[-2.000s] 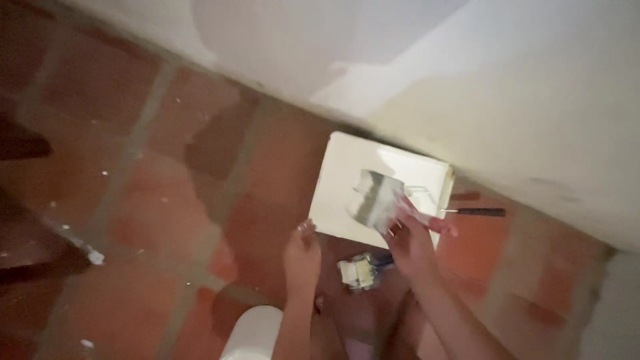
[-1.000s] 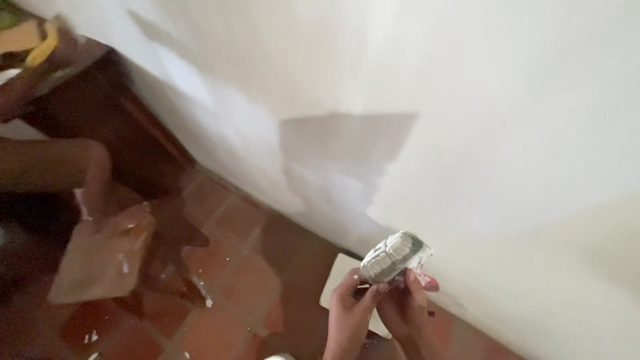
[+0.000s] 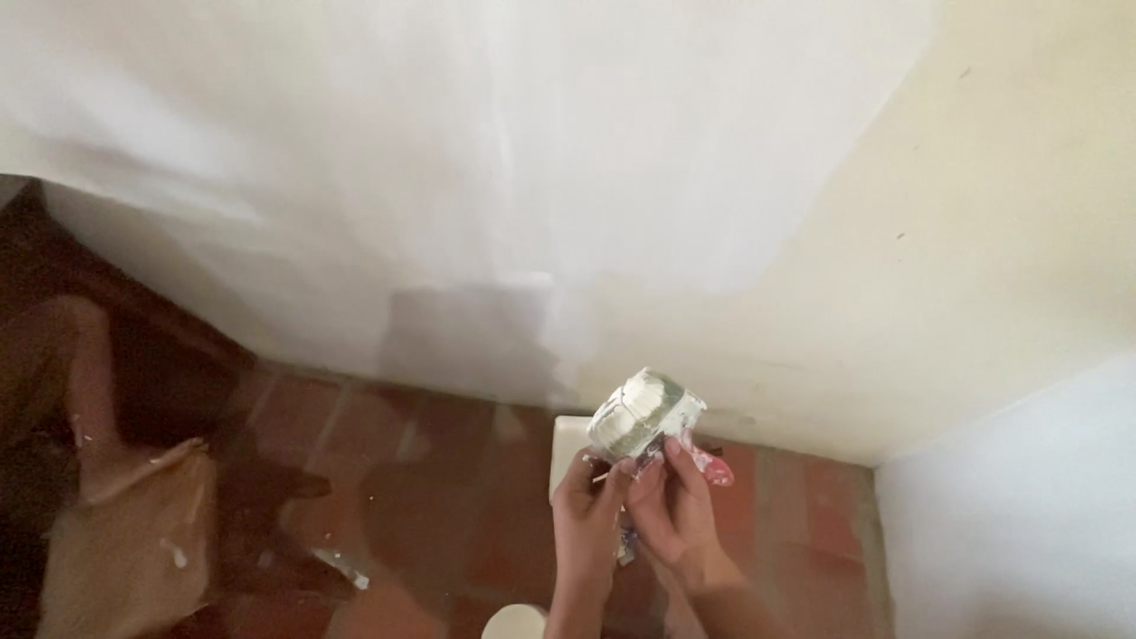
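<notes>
A wide paintbrush (image 3: 643, 413), its bristles thick with whitish paint and its handle red, is held up near the foot of the wall. My right hand (image 3: 679, 506) grips it around the lower part by the handle. At the brush's left side, the fingers of my left hand (image 3: 590, 497) touch or pinch its edge; how firmly they grip is hard to tell. Below and behind the brush, a white paint tray (image 3: 568, 448) lies on the floor, mostly hidden by the hands. Part of a second brush (image 3: 627, 543) shows between my forearms.
The wall (image 3: 621, 177) is white in one area and yellowish at right, meeting another wall at the corner. Reddish floor tiles (image 3: 444, 497) bear paint spots. A round white object (image 3: 516, 623) stands at the bottom. At left are a person's leg (image 3: 89, 382) and a brown board-like surface (image 3: 133, 541).
The brush has come up from over the tray, still in my right hand. My left hand, apart from it two seconds ago, is now at the brush. The view has tilted towards the wall.
</notes>
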